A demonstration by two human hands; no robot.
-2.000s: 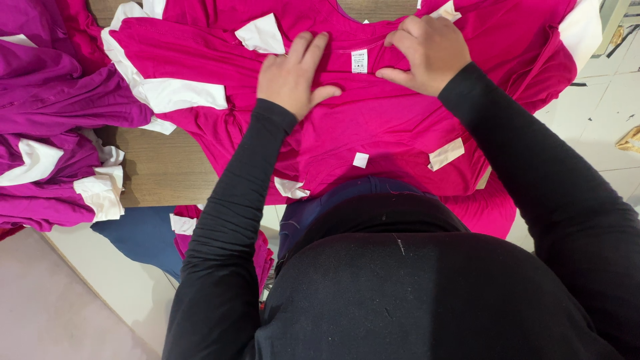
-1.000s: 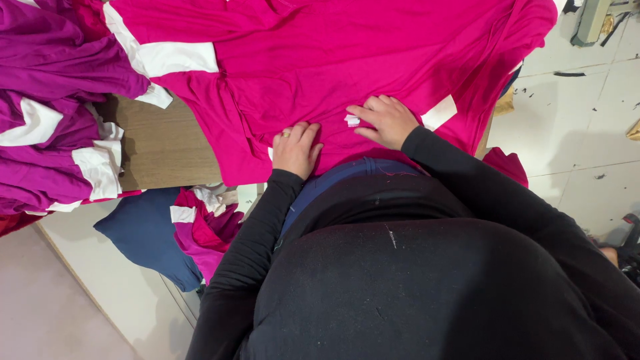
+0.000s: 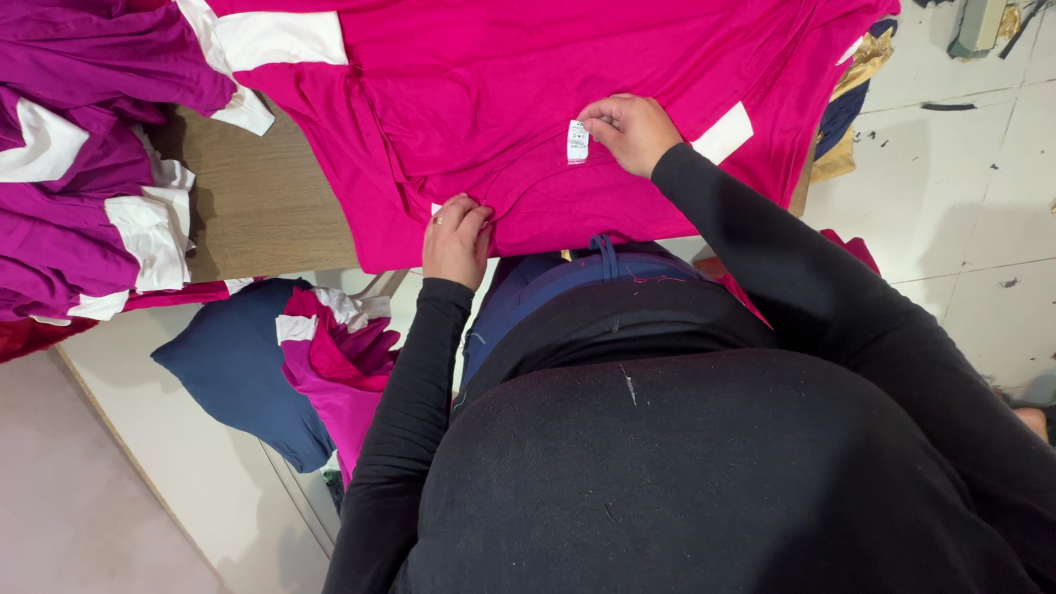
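Note:
A bright pink garment (image 3: pixel 511 91) lies spread over the wooden table, its near edge against my waist. My right hand (image 3: pixel 631 132) pinches the edge of a small white label (image 3: pixel 577 143) that bears writing. Lower and to the left, my left hand (image 3: pixel 459 239) rests at the garment's near part, fingers bent over a fold; whether it grips the cloth I cannot tell. A scrap of white shows beside its fingertips. White fabric patches lie at the garment's upper left (image 3: pixel 280 40) and to the right of my right hand (image 3: pixel 724 134).
Purple garments with white patches (image 3: pixel 66 223) are heaped on the left of the wooden table (image 3: pixel 256 194). Below hang or lie a navy cloth (image 3: pixel 239 371) and pink cloth pieces (image 3: pixel 338 388). Gold and navy fabric (image 3: pixel 850 107) lies past the right edge, above a tiled floor (image 3: pixel 949 206) with scraps.
Both hands were higher on the garment two seconds ago and have come down toward my waist. Since one second ago, my right hand has lifted the label, which now shows more fully.

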